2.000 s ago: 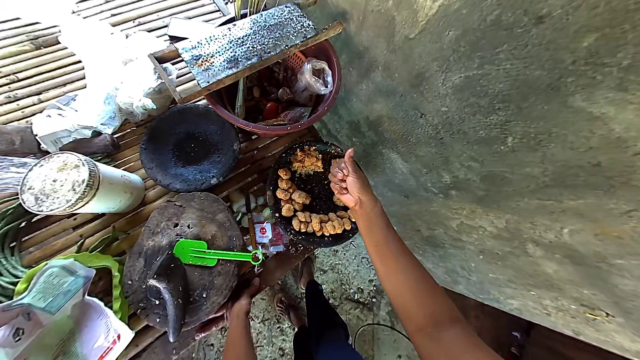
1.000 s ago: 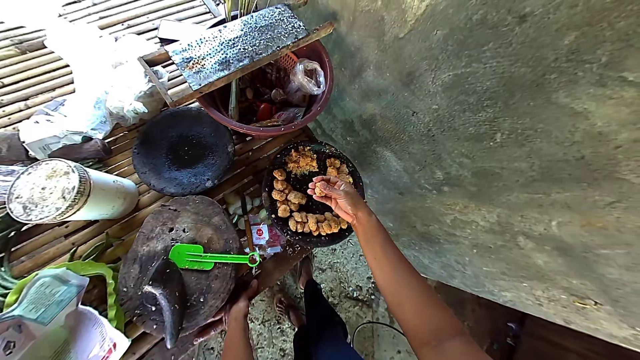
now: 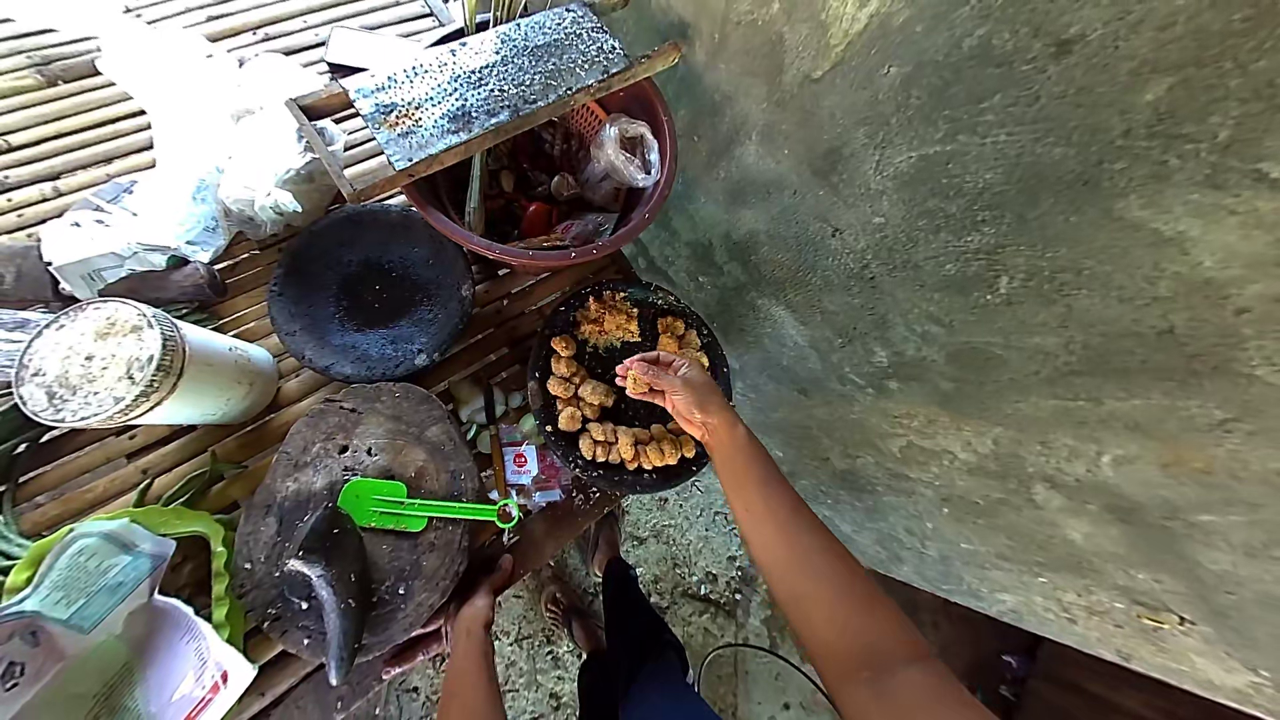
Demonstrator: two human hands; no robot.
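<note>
Over a round black stone plate (image 3: 640,470) my right hand (image 3: 680,390) pinches a small lump of brown dough (image 3: 638,382) in its fingertips. Shaped lumps (image 3: 640,447) line the plate's left, lower and right parts, and a loose orange-brown mash (image 3: 607,320) lies at its top. My left hand (image 3: 478,600) is at the edge of the bamboo table, beside a round wooden board (image 3: 400,430); its fingers are partly hidden. On that board rest a green plastic spatula (image 3: 385,505) and a dark curved pestle (image 3: 335,590).
A metal grater in a wooden frame (image 3: 490,80) lies across a reddish plastic basin (image 3: 660,190). Nearby are a black stone mortar (image 3: 370,290), a white cylindrical container (image 3: 210,380), plastic bags (image 3: 270,180) and a knife (image 3: 495,440). A concrete wall (image 3: 950,300) rises at the right.
My right hand has lowered from the plate's upper right toward its middle, and a lump now shows in its fingertips. The left hand has stayed by the table's edge.
</note>
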